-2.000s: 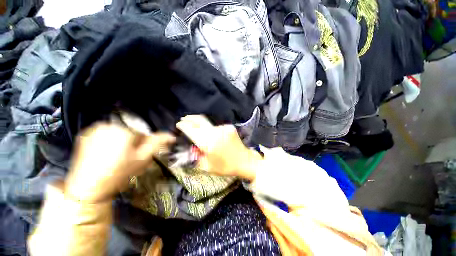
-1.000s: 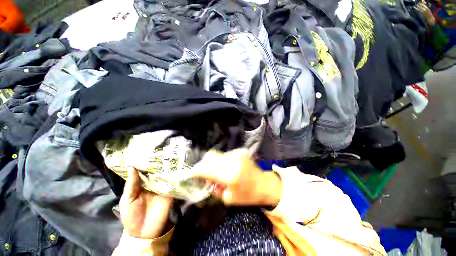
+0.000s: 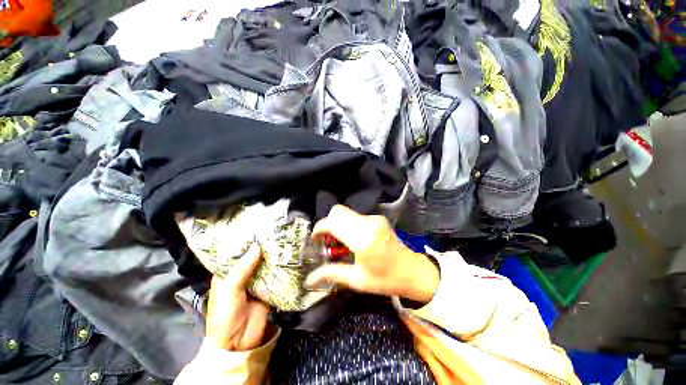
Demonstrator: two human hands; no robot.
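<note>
The embroidery back, pale with dense yellow threads, lies turned out low in front of me. A smooth black fabric section folds over its upper side. My left hand holds the lower left edge of the embroidery back, thumb on top. My right hand is at its right edge, fingers curled around thread snips, of which a red part shows. The blades are too unclear to make out.
Grey denim jackets with yellow embroidery are heaped behind and to both sides. A white sheet lies at the back left. Blue and green plastic bins stand on the floor at right.
The embroidery back has been opened out from under the black fabric. My left hand has moved right and down to its lower edge. My right hand has shifted slightly, its fingers now more spread.
</note>
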